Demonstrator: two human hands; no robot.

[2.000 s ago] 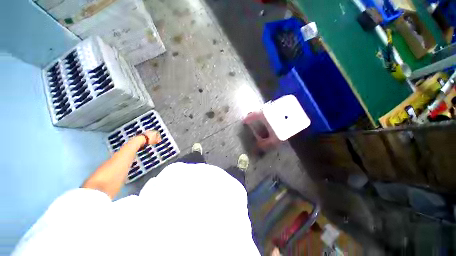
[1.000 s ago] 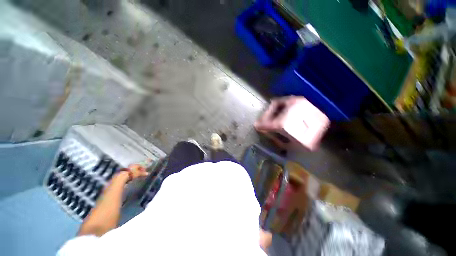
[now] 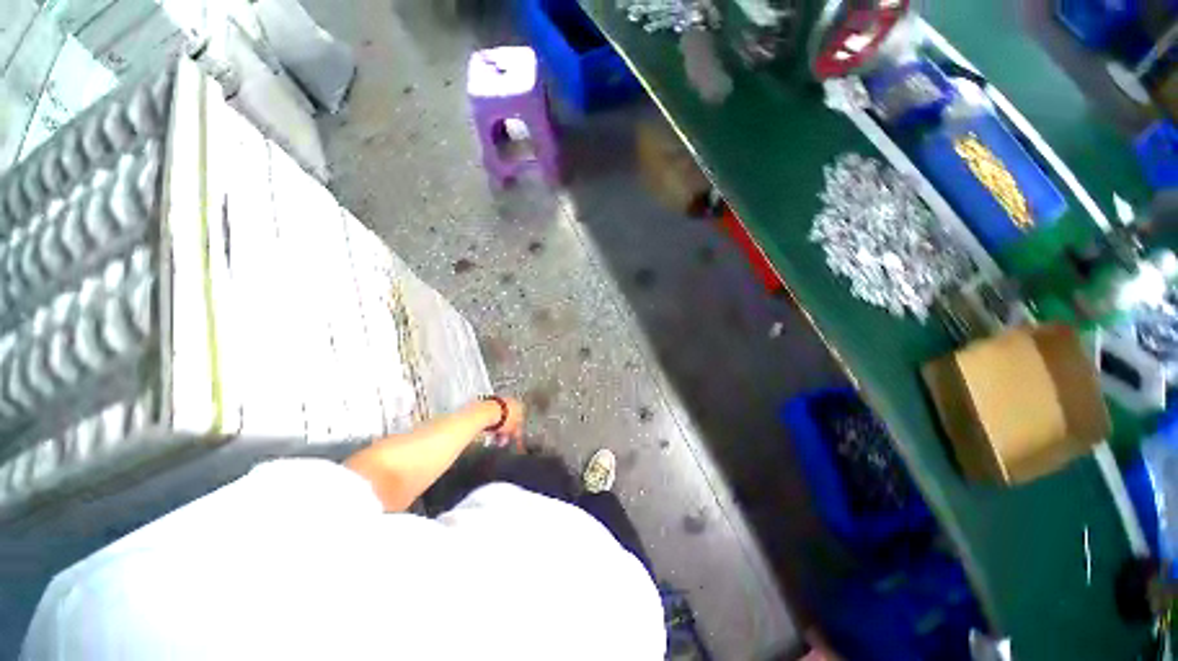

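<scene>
My left hand (image 3: 508,420), with a red band at the wrist, hangs low in front of my dark trousers, beside a tall stack of white foam trays (image 3: 291,278). Its fingers are small and blurred, so its grip is unclear. A small skin-toned patch at the bottom edge seems to be my right hand (image 3: 816,652), almost wholly cut off. A small dark bit of what may be the hand cart (image 3: 680,622) shows beside my body at the bottom.
A purple stool (image 3: 514,116) stands ahead on the speckled floor. On the right, a long green bench (image 3: 775,213) holds a silver pile of small metal parts (image 3: 885,233), an open brown carton (image 3: 1014,403) and a blue tray of yellow parts. Blue crates (image 3: 853,465) stand under its edge.
The view has moved along the aisle. The pink stool has gone from view; the purple stool, metal parts and large tray stack have come in. The cart has nearly left the picture at the bottom.
</scene>
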